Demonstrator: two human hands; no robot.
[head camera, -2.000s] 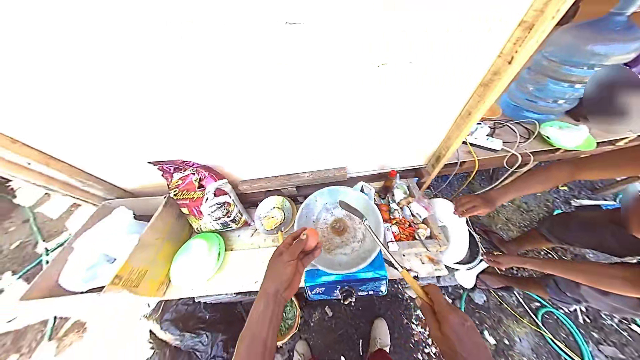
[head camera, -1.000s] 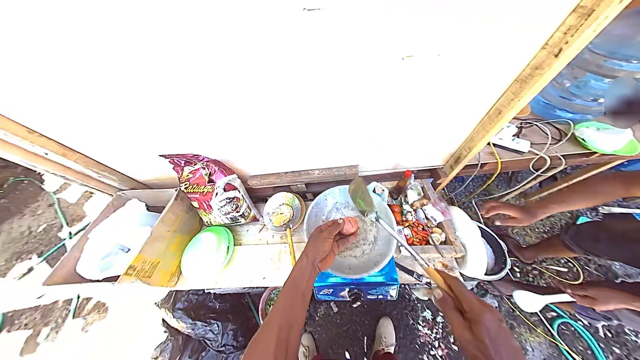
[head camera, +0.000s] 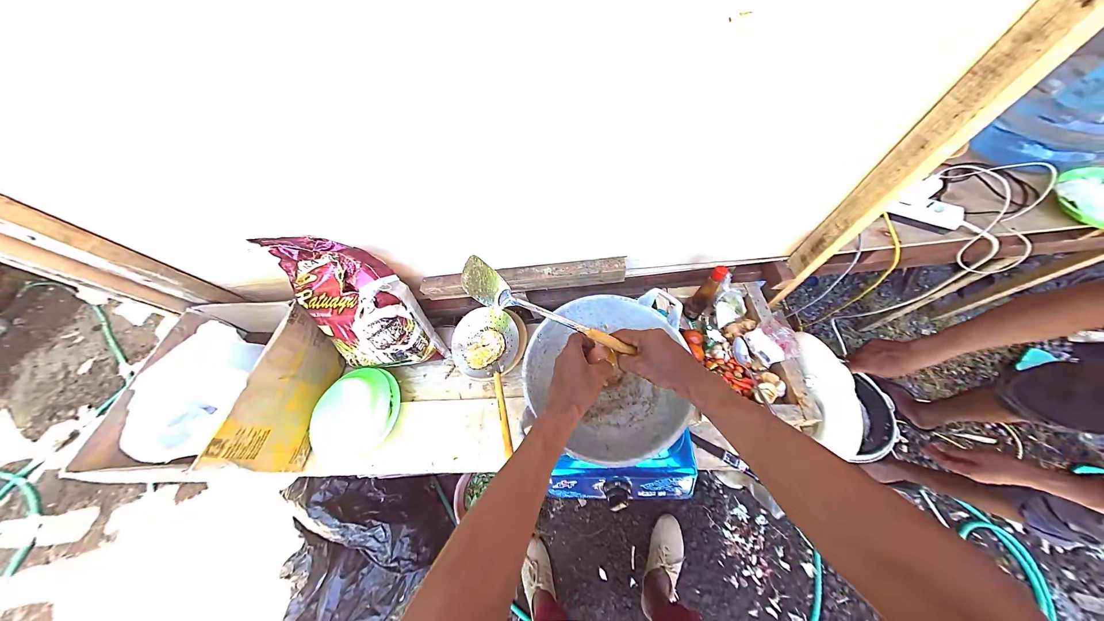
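Note:
My left hand (head camera: 580, 373) is over the grey metal pan (head camera: 552, 431), its fingers closed round what appears to be a brown egg (head camera: 614, 371), mostly hidden between both hands. My right hand (head camera: 660, 358) touches it and grips the wooden handle of a metal spatula (head camera: 486, 281). The spatula's blade points up and left, beyond the pan's rim, over a skimmer (head camera: 480, 348) with yellowish bits in it. Some brownish residue lies in the pan, which sits on a blue portable gas stove (head camera: 623, 473).
Right of the pan stand a wooden tray (head camera: 806, 401) of tomatoes, chillies and garlic, a red-capped bottle (head camera: 705, 291) and a white bucket (head camera: 875, 418). Another person's hand (head camera: 884, 358) is near the bucket. Green plates (head camera: 355, 410), a printed bag (head camera: 354, 302) and a cardboard box (head camera: 267, 405) stand left.
My right hand has moved left and up to meet my left hand over the pan. The spatula's blade has swung from above the pan to beyond its upper left rim.

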